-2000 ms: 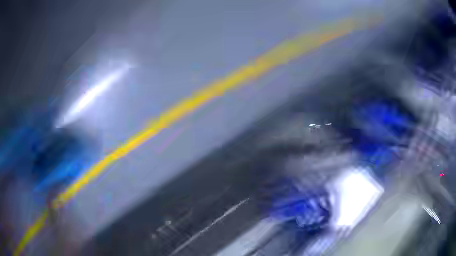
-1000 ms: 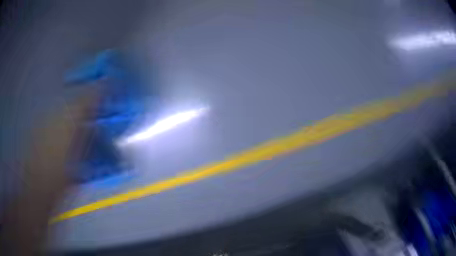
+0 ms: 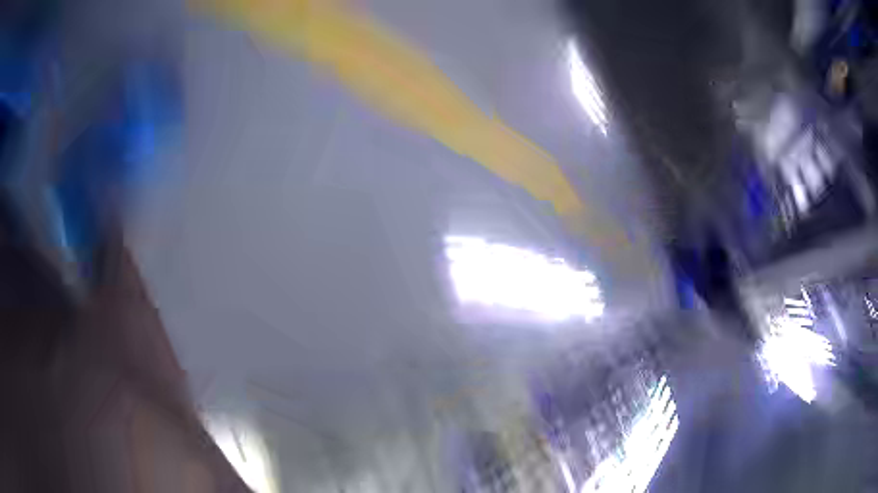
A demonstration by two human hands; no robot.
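Observation:
The whole view is strongly blurred and tilted. A large dark brown shape point(image 3: 116, 385) fills the lower left, close to the camera. It may be part of a hand or arm, but no fingers can be made out. A blurred bright blue object point(image 3: 140, 130), perhaps a plastic stool, shows above it at the left. I see no clear left or right hand and nothing held.
Grey floor point(image 3: 279, 250) with a curved yellow line point(image 3: 433, 106) crosses the middle. Bright white glare point(image 3: 525, 279) shows near the centre. Dark, grey and blue equipment shapes point(image 3: 799, 164) stand at the right, too blurred to name.
The view has swung and tilted. The yellow line now slopes down to the right. The brown shape is larger at lower left, the blue object is nearer the left edge, and equipment fills the right.

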